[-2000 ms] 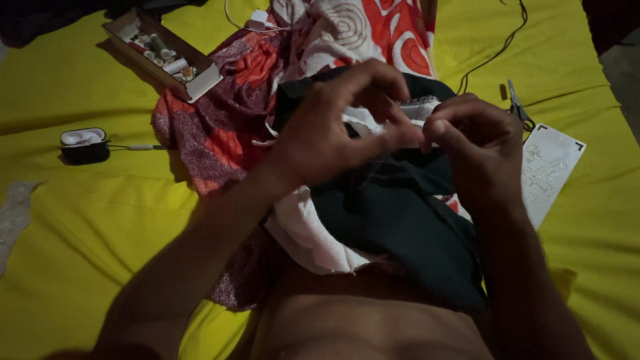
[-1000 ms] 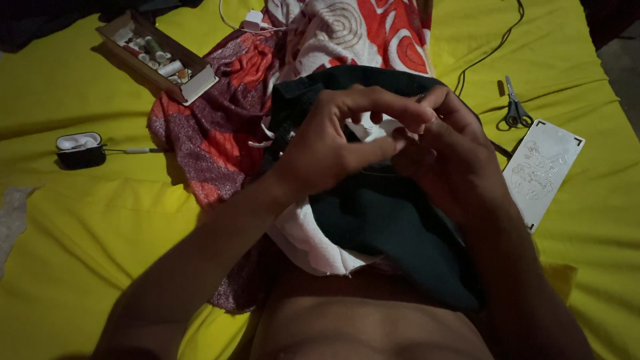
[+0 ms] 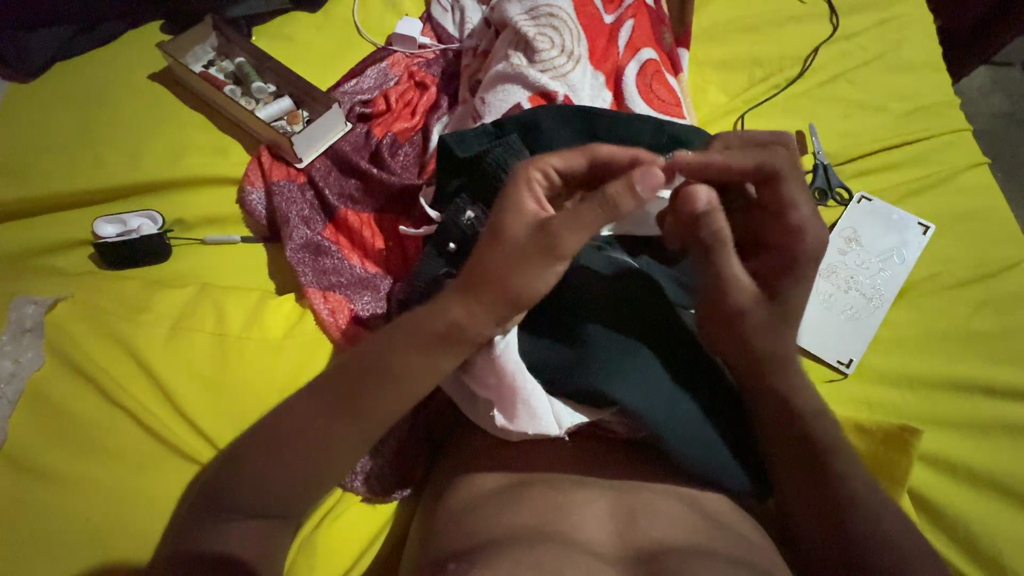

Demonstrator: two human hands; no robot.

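Over my lap lies a dark garment [image 3: 632, 320] with a white lining piece [image 3: 520, 392] showing at its lower left. Above it, my left hand [image 3: 560, 208] pinches thumb against index finger. My right hand [image 3: 744, 232] is close beside it, fingers curled, fingertips nearly meeting the left ones. Something very small and thin may be between the fingertips; it is too fine to make out. White fabric shows behind the hands. A red, white and purple patterned blanket [image 3: 384, 160] is under the garment.
An open wooden box [image 3: 232, 96] of thread spools stands at upper left. An earbud case [image 3: 132, 240] with a cable is at left. Scissors [image 3: 824, 172] and a white engraved panel [image 3: 864, 280] lie at right on a yellow sheet [image 3: 160, 352]. A white charger [image 3: 406, 34] is at the top.
My right hand has turned, its fingers now curled towards the left fingertips. Both hands stay close together above the dark garment.
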